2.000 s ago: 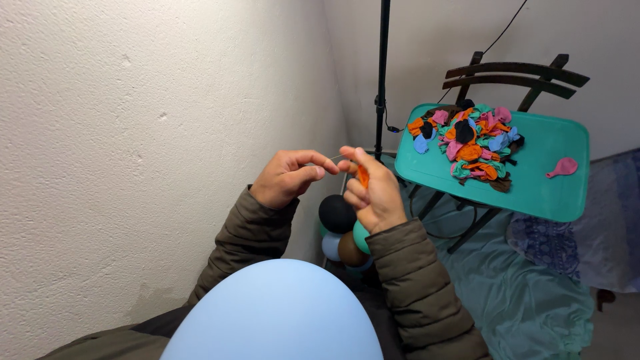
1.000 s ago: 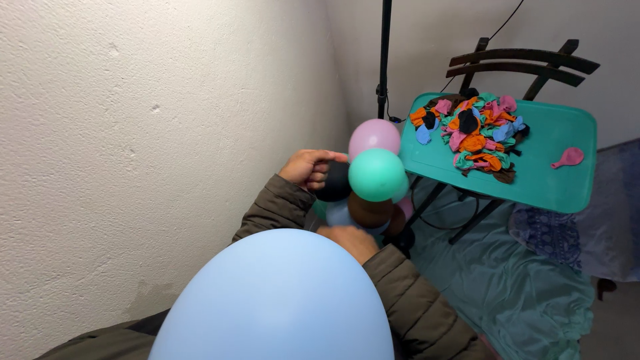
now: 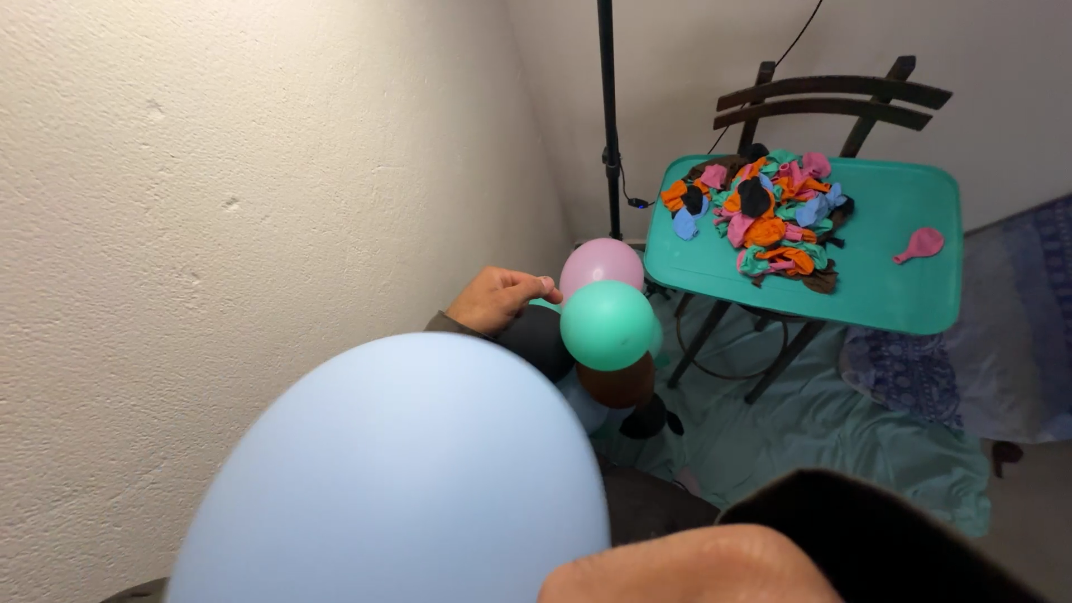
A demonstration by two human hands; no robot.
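A large inflated light blue balloon [image 3: 394, 477] fills the lower middle, close to the camera. Against its lower right side is my right hand [image 3: 695, 569], cut off by the bottom edge; its fingers are hidden. Beyond the balloon, my left hand [image 3: 507, 297] has thumb and forefinger together beside an inflated pink balloon [image 3: 601, 266] and a mint green balloon [image 3: 607, 325]; whether it pinches something thin is not clear. A black balloon [image 3: 540, 342] lies just under that hand, with a brown balloon [image 3: 618, 381] below the green one.
A green tray [image 3: 896, 293] on a folding chair [image 3: 833, 96] bears a pile of uninflated balloons [image 3: 766, 218] and a separate pink one [image 3: 923, 244]. A black pole [image 3: 610, 117] stands behind the inflated balloons. A textured wall [image 3: 251, 184] rises at left; teal cloth [image 3: 754, 444] covers the floor.
My hands were together above the balloons two seconds ago, with something orange at the right one. My right hand has since come down and close to the camera, beside the light blue balloon.
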